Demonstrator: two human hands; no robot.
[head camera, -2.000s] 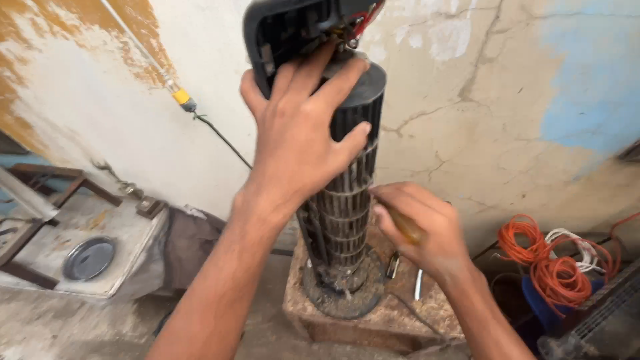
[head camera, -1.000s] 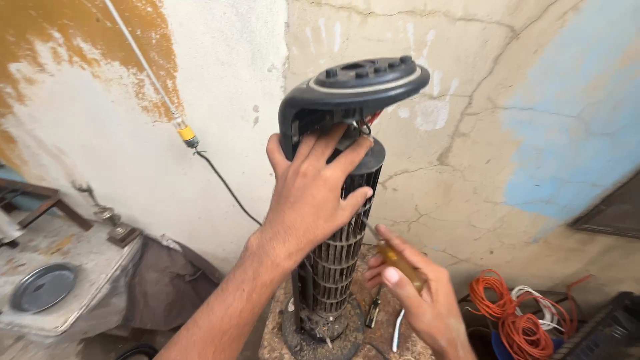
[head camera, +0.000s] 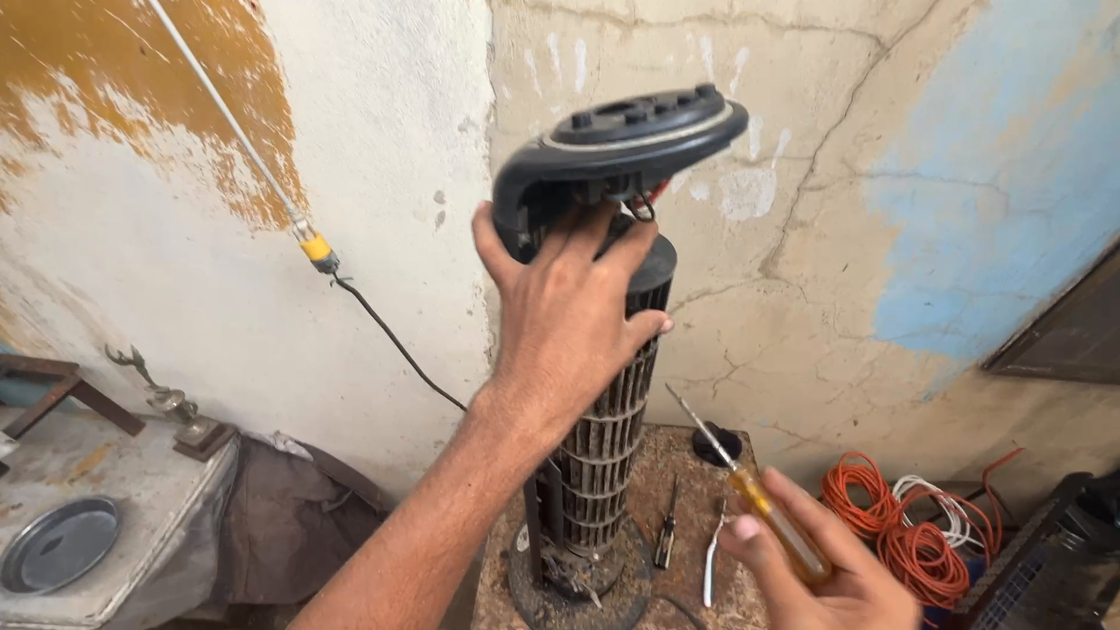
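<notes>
A dusty tower fan with its casing off stands upright, its cylindrical blower wheel (head camera: 604, 455) showing above a round base (head camera: 634, 604). Its black top cover with knobs (head camera: 639, 131) is tilted over the wheel, and a red wire and a dark one show beneath it. My left hand (head camera: 569, 297) grips the upper end of the fan under this cover, fingertips partly hidden. In my right hand (head camera: 822, 560) is a screwdriver with a translucent amber handle (head camera: 779, 525), its tip pointing up and left, apart from the fan.
On the worn wooden stand (head camera: 499, 560) lie another screwdriver (head camera: 667, 534), a white-handled tool (head camera: 710, 569) and a small black part (head camera: 717, 444). Coiled orange cable (head camera: 919, 560) sits at right. A metal plate (head camera: 59, 544) rests on a table at left. A cracked wall rises behind.
My right hand with the screwdriver has moved away from the blower wheel, down and to the right. My left hand stays at the fan's top. The view has shifted.
</notes>
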